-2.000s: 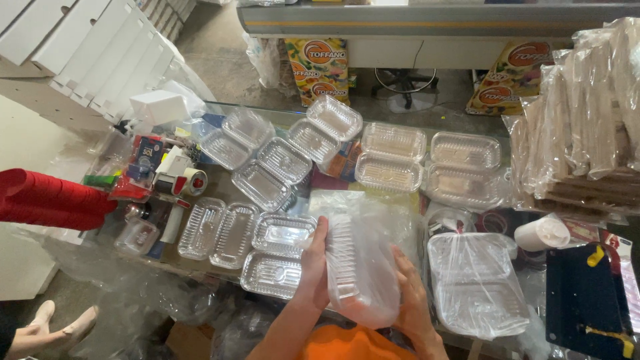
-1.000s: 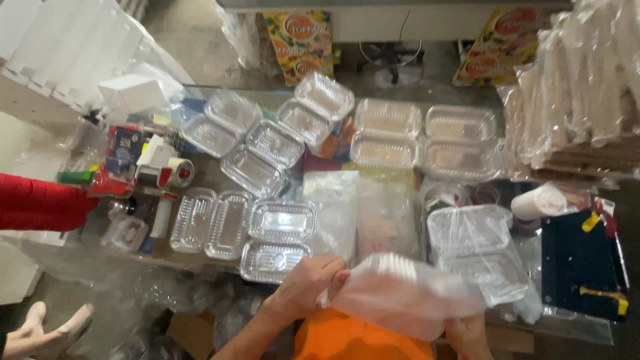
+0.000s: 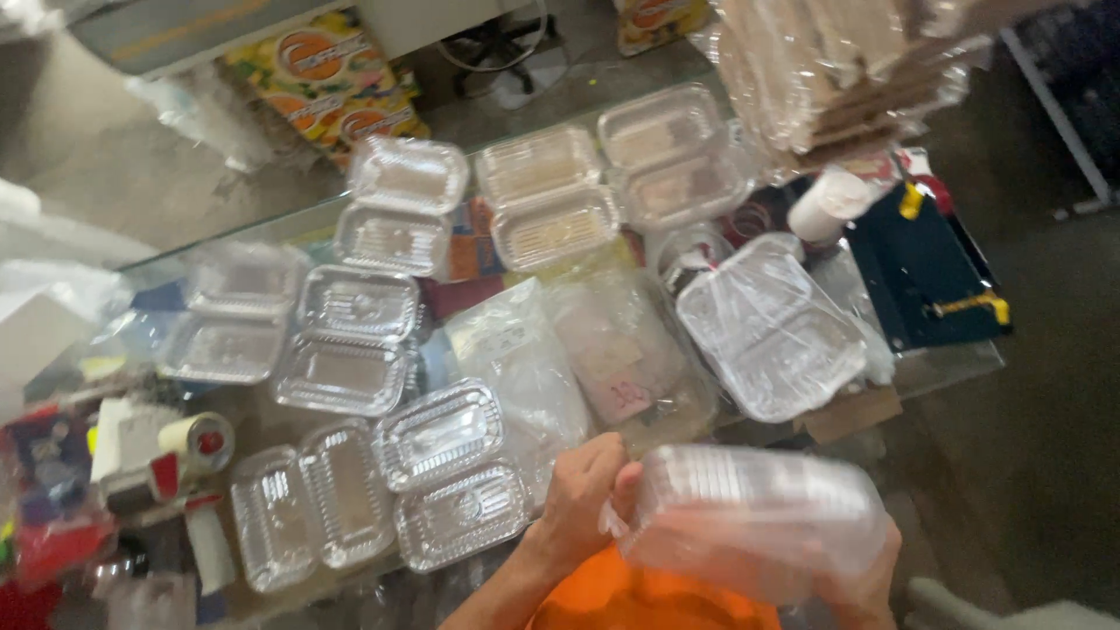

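Observation:
A stack of clear plastic clamshell containers (image 3: 752,512) in a thin plastic bag is held in front of the orange shirt, blurred by motion. My left hand (image 3: 591,490) grips the gathered end of the bag. Against the far right end of the stack rests my right hand (image 3: 862,573), its fingers partly hidden. Beyond my left hand lie flat packs of clear plastic bags (image 3: 529,376), one with handwriting. Open clamshell containers (image 3: 459,477) stand on the glass counter, and a bagged stack of them (image 3: 770,324) lies beyond my hands.
Wrapped brown packs (image 3: 831,79) are piled at the back right. Near them are a white roll (image 3: 827,206) and a dark board with yellow pieces (image 3: 919,262). A tape dispenser (image 3: 157,455) stands at left. Beyond the glass counter's edge (image 3: 219,241) are printed cartons (image 3: 324,79).
The bagged stack, upright between my hands two seconds ago, now lies sideways, and my left hand holds the bag's end bunched. The view has turned and come closer.

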